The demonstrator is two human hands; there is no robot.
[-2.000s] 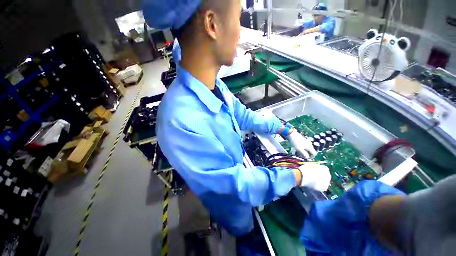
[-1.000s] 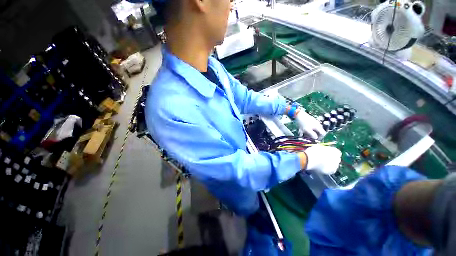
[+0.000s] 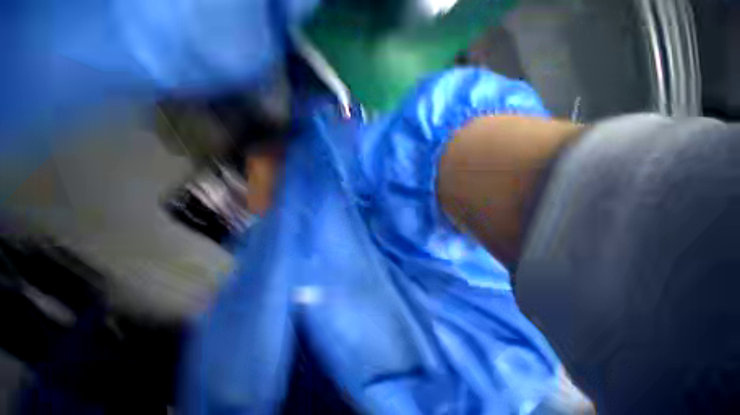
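Observation:
The view is strongly blurred. Blue cloth (image 3: 349, 267), bunched into folds, fills the middle and bottom. A bare stretch of arm (image 3: 503, 174) shows between a gathered blue cuff (image 3: 466, 97) and a grey sleeve (image 3: 641, 243) at the right. No hand of mine can be made out. A small pale patch (image 3: 572, 399) shows at the bottom edge of the blue cloth; I cannot tell what it is. The white housing and the circuit board do not show.
A blurred person's blue sleeve (image 3: 195, 40) is at the top left. A green surface (image 3: 389, 61) shows at the top centre. Pale upright strips (image 3: 672, 57) stand at the top right. Grey floor (image 3: 105, 194) and dark blurred shapes lie at the left.
The view has swung down and close to the blue cloth. The housing, board, wires, fan and the other worker's gloved hands have left the picture.

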